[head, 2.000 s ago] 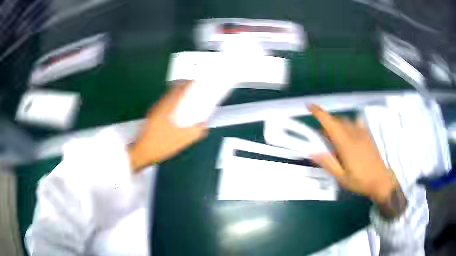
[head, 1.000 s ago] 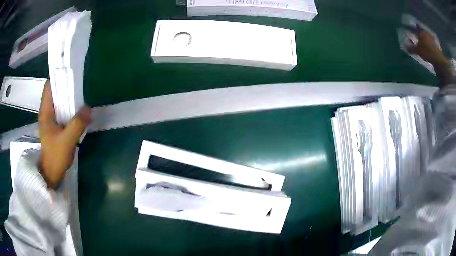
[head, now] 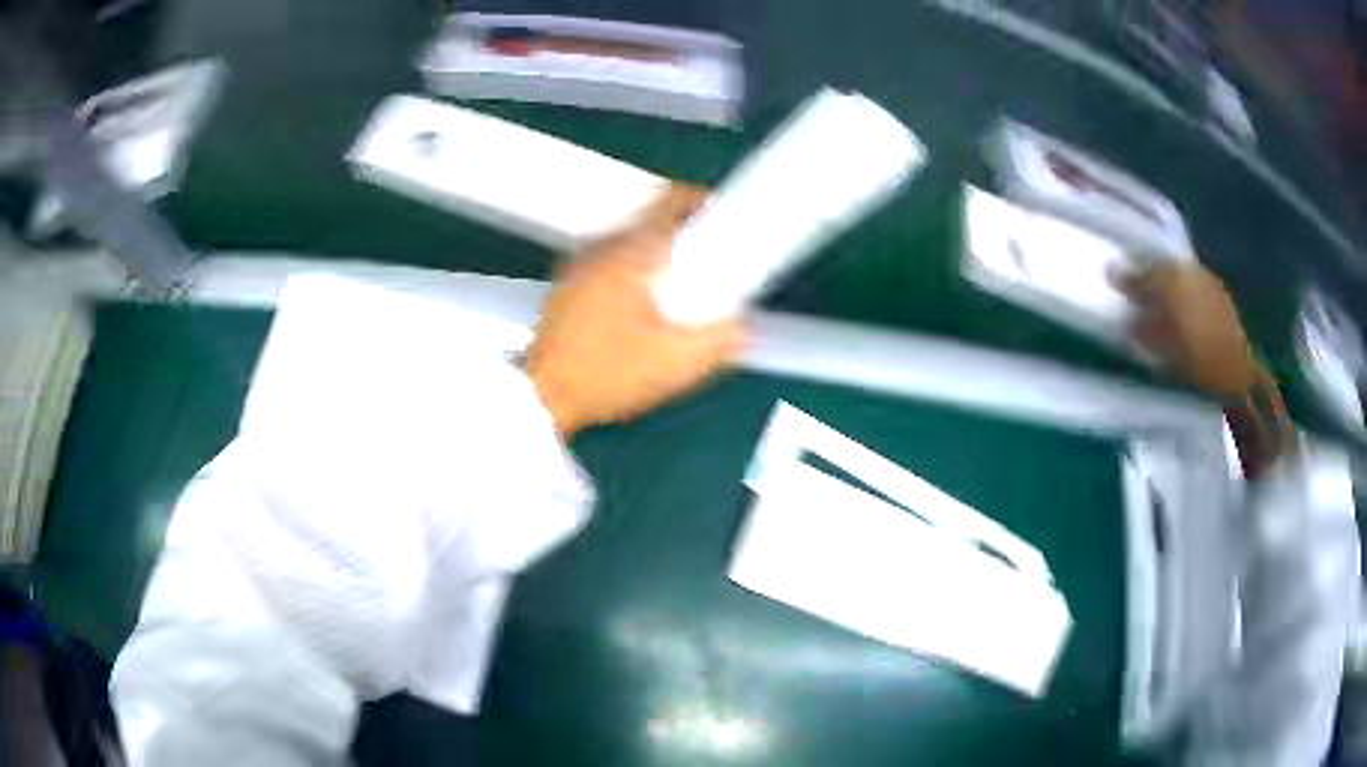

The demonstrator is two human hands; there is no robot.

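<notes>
My left hand (head: 630, 330) is shut on a stack of white folded cards (head: 795, 202), held tilted over the pale rail. My right hand (head: 1192, 330) is at the right end of a white box base (head: 1049, 262) on the conveyor; blur hides whether it grips the box. Another white box base (head: 510, 173) with a round recess lies behind my left hand. Two overlapped white die-cut inserts (head: 900, 577) lie tilted on the green workbench, a long dark opening showing in the rear one.
A printed box lid (head: 585, 68) lies on the conveyor at top centre, another (head: 1087, 188) beyond the right box base, another (head: 150, 128) at far left. The pale rail (head: 930, 367) crosses the view. White cut-out inserts (head: 1177, 584) lie at right, a cream-edged stack (head: 38, 405) at left.
The view has swung, shifting the scene. My left hand has moved from the left side to the middle with its cards. My right hand is now at the right box base, nearer the view's middle.
</notes>
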